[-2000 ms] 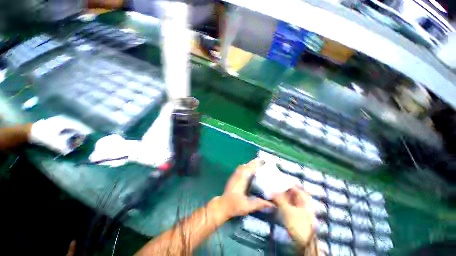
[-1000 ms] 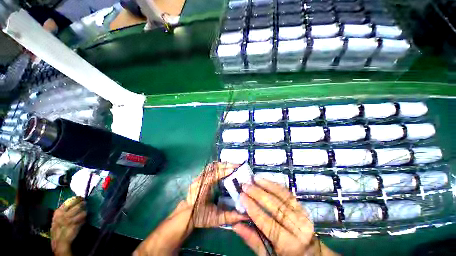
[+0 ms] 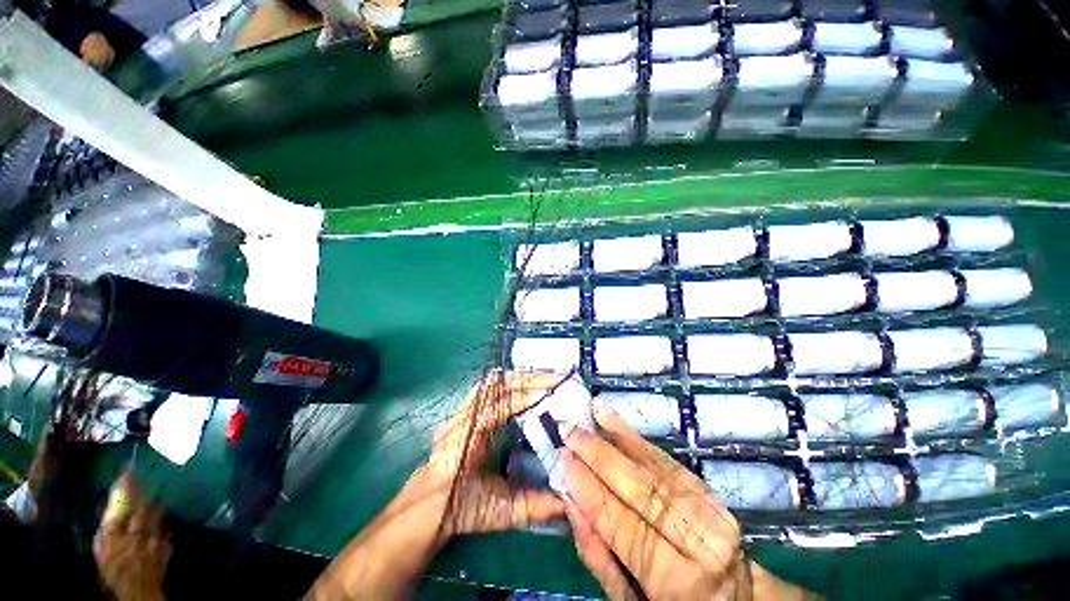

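Note:
My left hand (image 3: 487, 470) and my right hand (image 3: 645, 499) hold one small white plastic unit (image 3: 556, 425) between them, tilted, with a dark slot showing on its face. My left fingers are on its left and upper side, my right fingers on its right side. Both hands are bare and lie over the lower left part of a clear blister tray (image 3: 727, 376) with rows of white units and dark gaps. Part of the unit and some tray pockets are hidden behind my hands. Thin dark strands cross the view.
A black heat gun (image 3: 188, 340) stands at the left, its nozzle pointing left. A white shelf post (image 3: 282, 270) is behind it. Stacked blister trays (image 3: 727, 112) stand beyond the green ledge. Another person's hand (image 3: 131, 540) is at the lower left; more trays lie far left.
Two seconds ago the view was tilted and blurred. Since one second ago, it has shifted slightly, with trays and heat gun higher or further left. Both hands still hold the unit.

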